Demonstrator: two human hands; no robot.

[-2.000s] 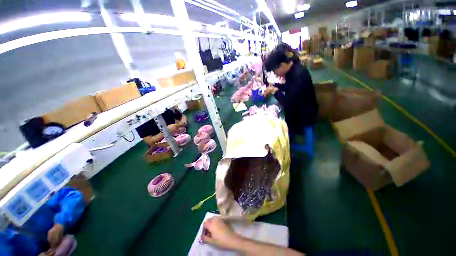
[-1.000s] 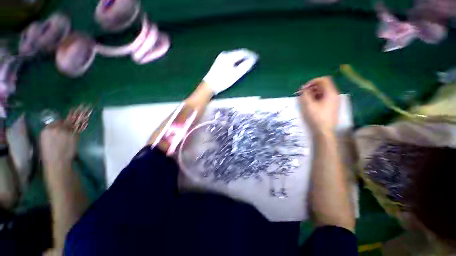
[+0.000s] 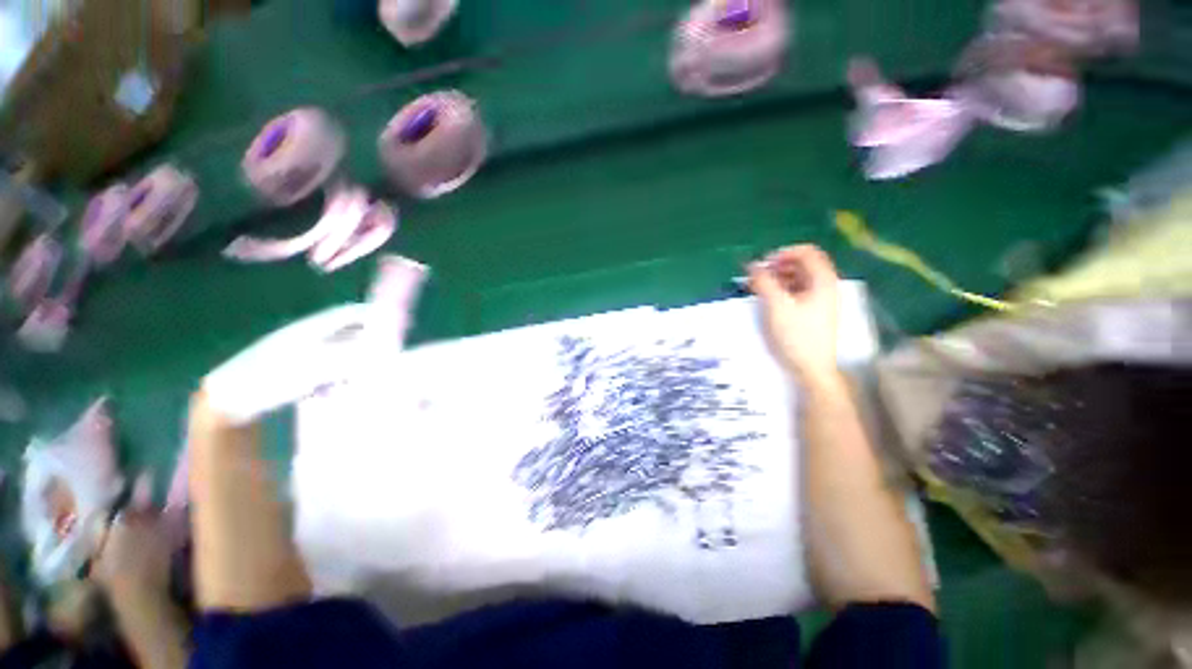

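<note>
My left hand (image 3: 294, 363), in a white glove and blurred, is over the left end of the white sheet. Its fingers are closed on a pale-pink clip part (image 3: 397, 290) that sticks up at the fingertips. My bare right hand (image 3: 797, 288) is at the sheet's upper right edge, fingers curled, with a small silvery tip, seemingly a spring (image 3: 744, 281), poking out on the left. A tangled heap of springs (image 3: 641, 431) lies on the white sheet (image 3: 405, 484) between my forearms.
Several pink fan heads (image 3: 435, 144) and a clip base (image 3: 350, 229) lie beyond the sheet on the green table (image 3: 575, 235). A woven sack (image 3: 1124, 314) with a yellow tie (image 3: 915, 265) is at right. Another person's hand (image 3: 137, 555) and a white glove (image 3: 66, 490) show at lower left.
My left hand has come back to the left from beyond the sheet, now with a pink part at its fingers. My right hand stays curled near the sheet's edge. The view has shifted.
</note>
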